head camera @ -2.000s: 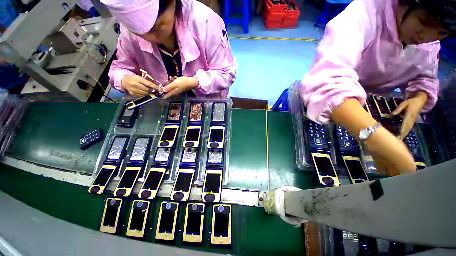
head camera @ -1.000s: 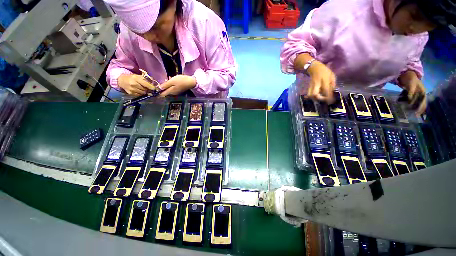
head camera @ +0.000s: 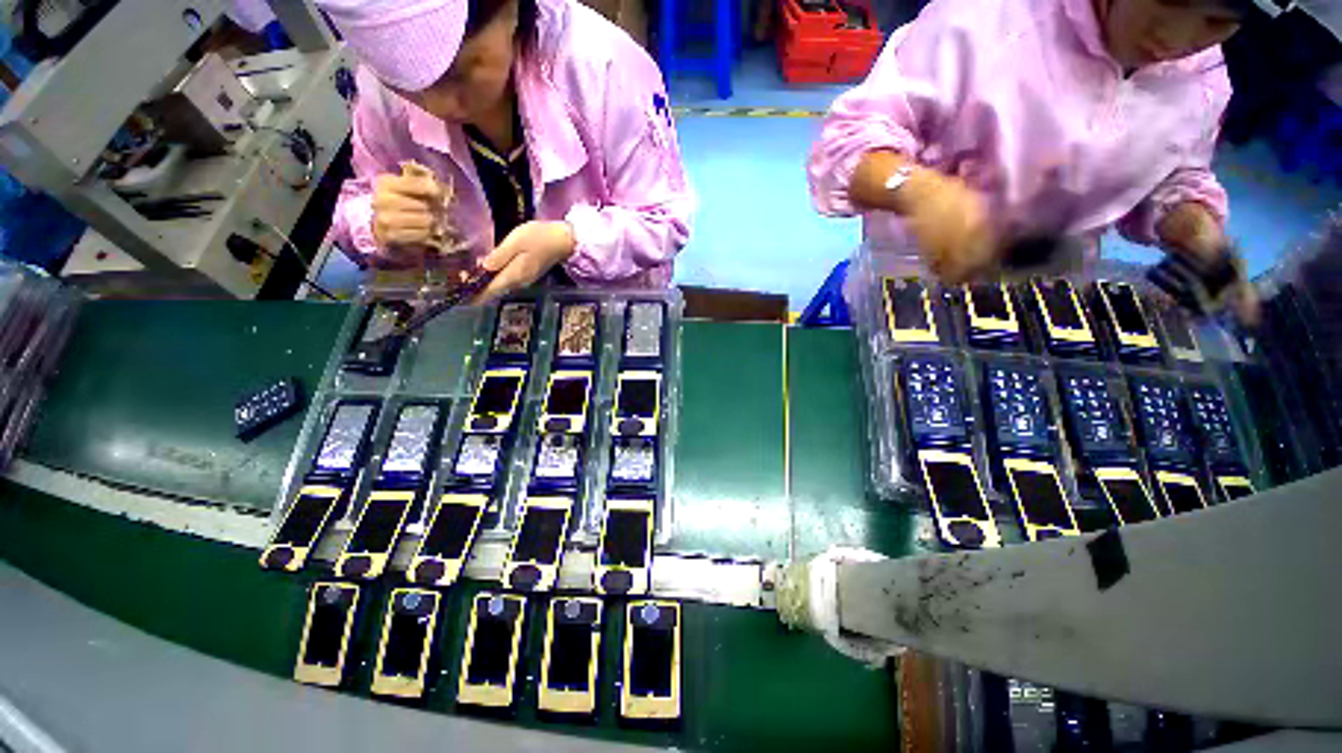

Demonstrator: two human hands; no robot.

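Neither of my hands is in the picture. Nearest in front of me, several closed gold-rimmed phones (head camera: 492, 647) lie in a row on the green belt (head camera: 787, 647). Behind them a clear blister tray (head camera: 442, 341) holds several open phones (head camera: 539, 541) with gold-rimmed screen halves and silvery or reddish inner faces. One dark piece (head camera: 377, 350) lies in its back left pocket. A small dark keypad (head camera: 268, 408) lies alone left of the tray.
Two people in pink coats (head camera: 626, 133) sit across the belt, handling phone parts. A second tray (head camera: 879, 427) of phones is at right. A grey arm (head camera: 1016, 596) crosses the lower right. A metal rail (head camera: 714, 577) divides the belt. Bench machines (head camera: 192, 206) stand upper left.
The left person's tool hand has lifted off the held phone. The right person has drawn back from reaching over the right tray and now holds blurred dark parts behind it.
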